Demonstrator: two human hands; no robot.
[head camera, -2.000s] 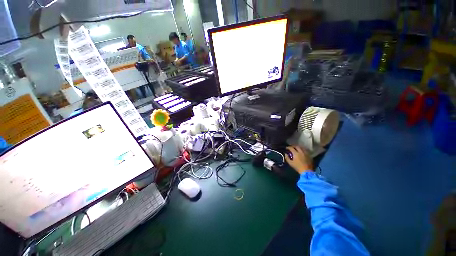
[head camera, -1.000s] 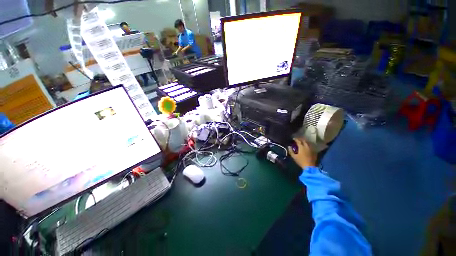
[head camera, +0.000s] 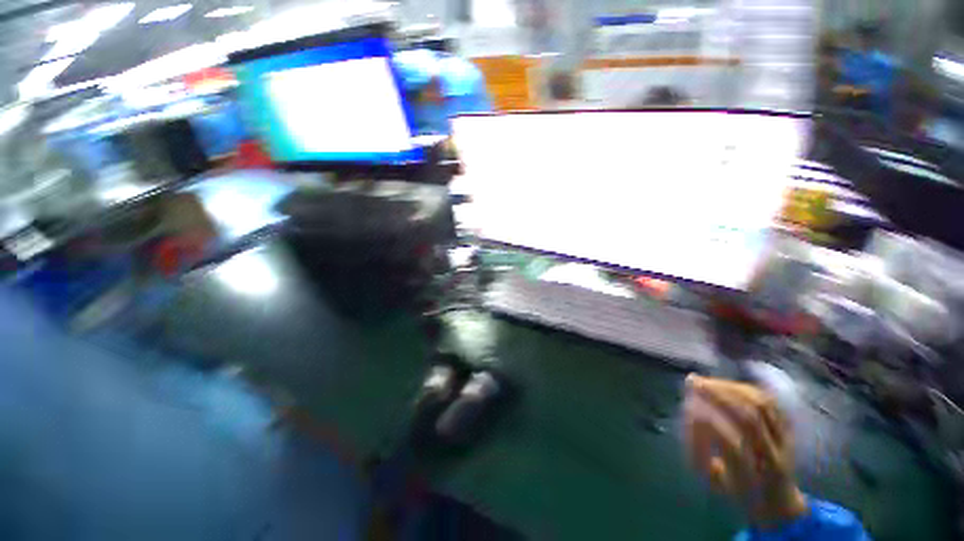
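Observation:
The view is strongly blurred. My right hand (head camera: 740, 439) is raised over the green bench at the lower right, fingers bent. Its fingers hide the palm, so I cannot tell whether it holds anything. A pale blurred shape, perhaps the white mouse, is just behind the hand. The middle keyboard (head camera: 603, 317) lies below the wide middle monitor (head camera: 624, 196), left of and beyond the hand. My left hand is not in view.
The left monitor (head camera: 338, 106) shows a blue desktop with a white window. Black boxes (head camera: 365, 232) are under it. Two dark cylinders with pale ends (head camera: 455, 402) lie on the bench front. Blurred cables and white items crowd the right. A blue-clothed shape (head camera: 127, 423) fills the lower left.
The view has swung left, bringing in the left monitor and taking the right monitor out of view. My right hand has left the black mouse by the cream roll and moved left over the bench.

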